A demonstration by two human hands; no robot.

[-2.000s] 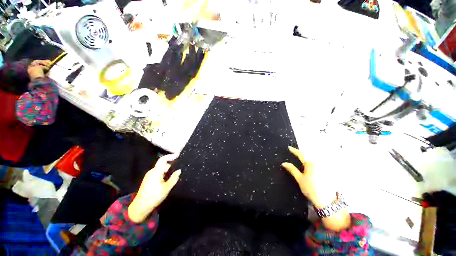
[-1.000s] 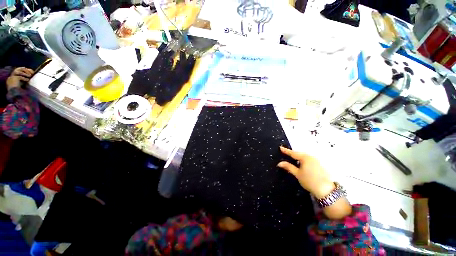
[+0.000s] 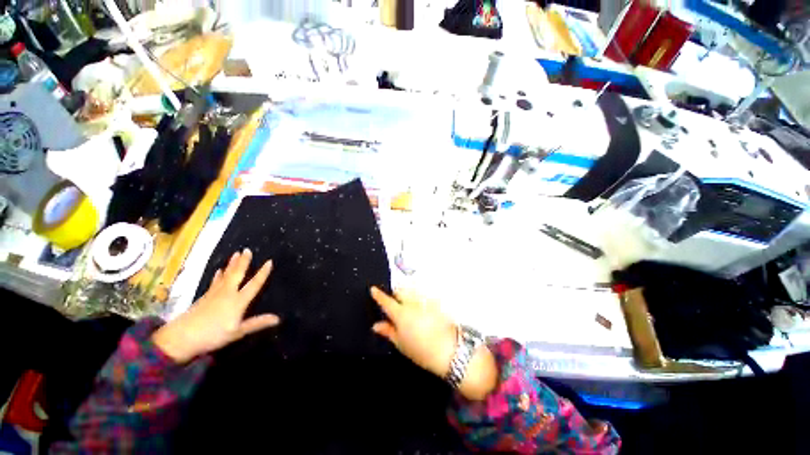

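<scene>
A black cut panel (image 3: pixel 306 258) with tiny light specks lies in front of me over the lower part of the clear sewing template (image 3: pixel 329 160). The panel's top right corner is raised to a point. My left hand (image 3: pixel 218 307) lies flat on the panel's left side, fingers spread. My right hand (image 3: pixel 422 333) is at the panel's right edge, thumb and forefinger apart on the cloth. The template's dark slots show behind the panel, with an orange-brown hinge tape (image 3: pixel 284 187) at the panel's top edge. The panel's lower end merges with dark cloth and cannot be told apart.
A white sewing machine (image 3: pixel 551 147) with blue stripe stands at right, a dark metal tool (image 3: pixel 571 240) before it. Small black pieces (image 3: pixel 173 173) lie on boards at left, beside a yellow tape roll (image 3: pixel 67 216) and white tape roll (image 3: pixel 122 252). Black cloth (image 3: pixel 702 311) lies far right.
The view has swung right. My left hand, mostly hidden low down a second ago, is now on the panel's left side. The panel's top right corner has risen. My right hand remains at the right edge.
</scene>
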